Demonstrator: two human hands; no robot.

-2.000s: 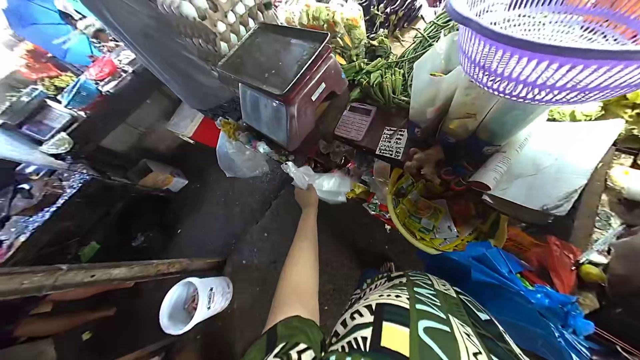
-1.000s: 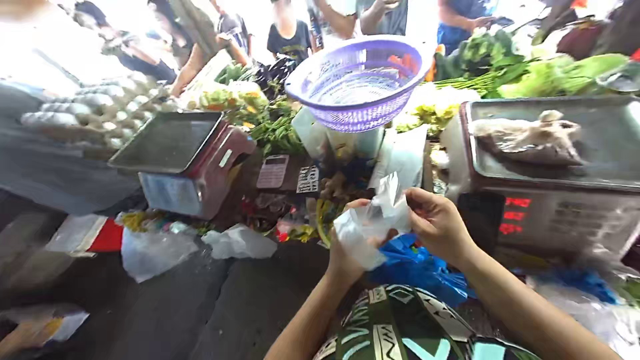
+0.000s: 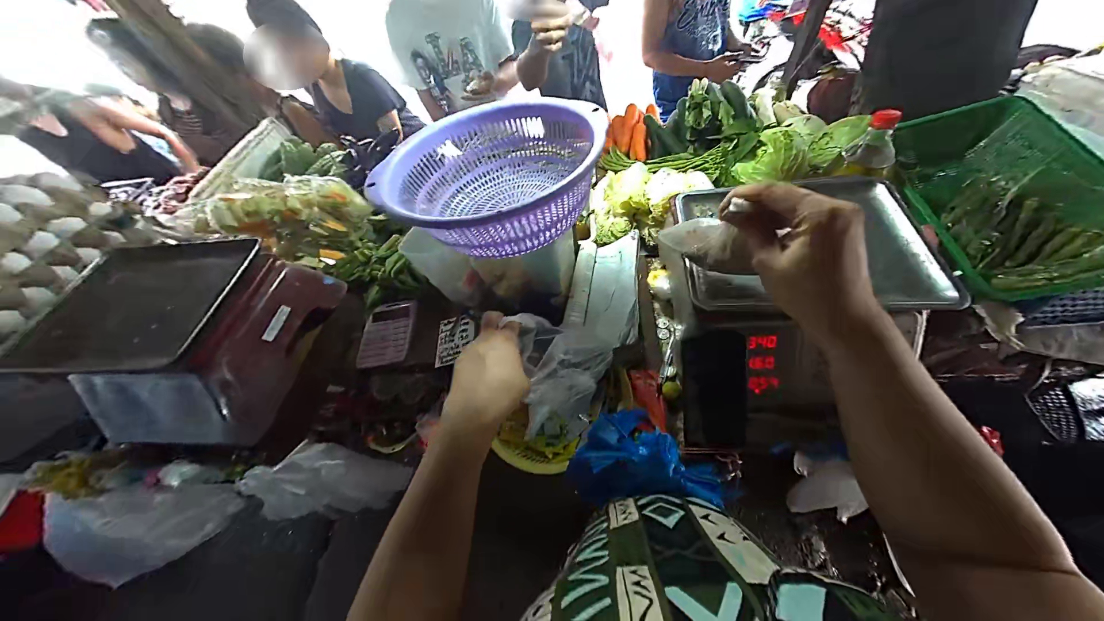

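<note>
My left hand (image 3: 487, 371) is closed on the top of a clear plastic bag (image 3: 565, 379), which hangs over a small yellow basket (image 3: 533, 461). At the right, my right hand (image 3: 806, 246) grips the end of a small pale filled bag (image 3: 711, 244), held above the steel tray (image 3: 901, 259) of a digital scale with lit red digits. Between and beyond both hands sits a purple plastic colander (image 3: 500, 177). A bunch of blue plastic bags (image 3: 638, 457) lies close to my body.
A second scale (image 3: 129, 302) stands at left beside egg trays (image 3: 43, 233). Carrots (image 3: 630, 131), leafy greens and cauliflower lie behind. A green crate (image 3: 1000, 198) of long green vegetables is at right. Several people stand across the stall.
Both hands were together on the clear bag; now they are apart, the left with that bag. The pale filled bag, on the right scale's tray before, is in my right hand.
</note>
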